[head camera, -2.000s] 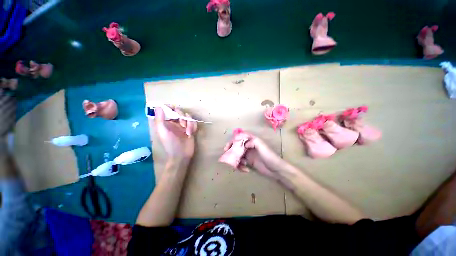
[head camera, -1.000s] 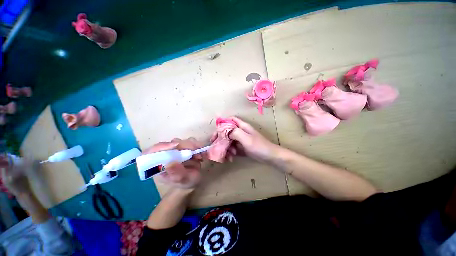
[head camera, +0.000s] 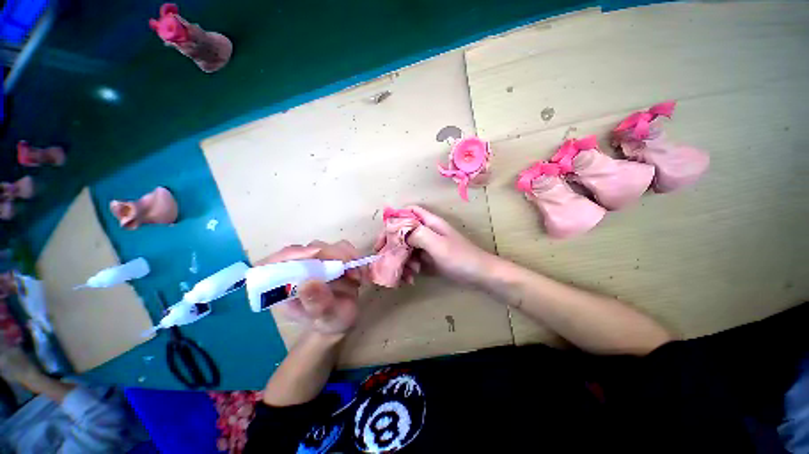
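My left hand (head camera: 321, 297) is bare and closed around a white glue bottle (head camera: 282, 282) with a dark label patch. The bottle's thin pale tip points right and meets the side of a pink figure part (head camera: 390, 264). My right hand (head camera: 435, 244) holds that part by its upper end, wide base down-left; the fingers hide some of it. Another pink part with a round red-pink rose (head camera: 468, 155) stands on the cardboard work mat (head camera: 302, 168). Three pink parts with red-pink trim (head camera: 612, 177) lie side by side at the right.
Spare glue bottles (head camera: 208, 288) and black scissors (head camera: 191, 359) lie at left on the blue-green surface, near an untrimmed pink part (head camera: 146, 208). The green conveyor belt (head camera: 310, 44) carries pink parts. Small red-pink parts (head camera: 238, 417) are by my lap. A neighbour's arm (head camera: 44, 386) is at far left.
The view has turned. My left hand has brought the bottle right and its tip to the part in my right hand. In the last second the hands barely moved; belt parts shifted slightly right.
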